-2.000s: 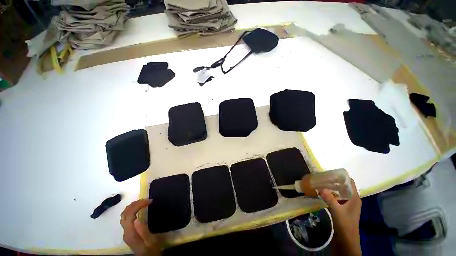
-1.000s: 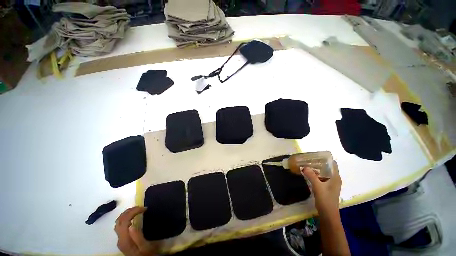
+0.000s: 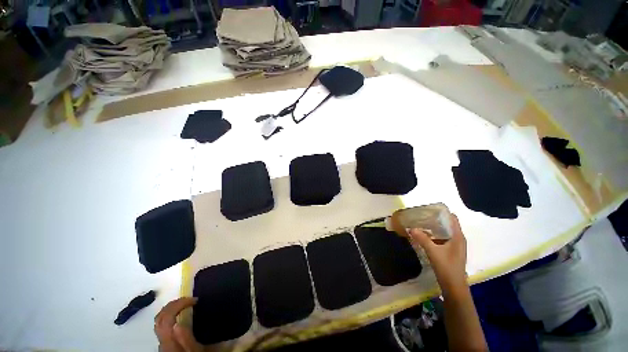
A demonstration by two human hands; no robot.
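Several black panels lie side by side in a front row on the gluing board (image 3: 303, 229); the leftmost panel (image 3: 222, 300) is beside my left hand (image 3: 176, 323). My left hand rests at that panel's left edge, fingertips touching it, partly cut off by the lower edge. My right hand (image 3: 443, 251) grips the glue bottle (image 3: 423, 221), tilted sideways, its nozzle pointing left at the top edge of the rightmost panel (image 3: 389, 254). Behind lie black panel stacks, one at left (image 3: 166, 235) and three further right, including the middle one (image 3: 315, 179).
A small black strip (image 3: 135, 306) lies at left. Black irregular pieces (image 3: 490, 183) lie at right. Small black pieces (image 3: 205, 126) and a black pouch with strap (image 3: 342, 81) lie further back. Beige-grey fabric stacks (image 3: 263, 42) stand at the far edge. A white bucket (image 3: 401, 335) is below the near edge.
The bottle in my right hand has moved from the gap between the two right panels to the rightmost panel's top edge. My left hand stays at the leftmost panel. The camera view has shifted slightly.
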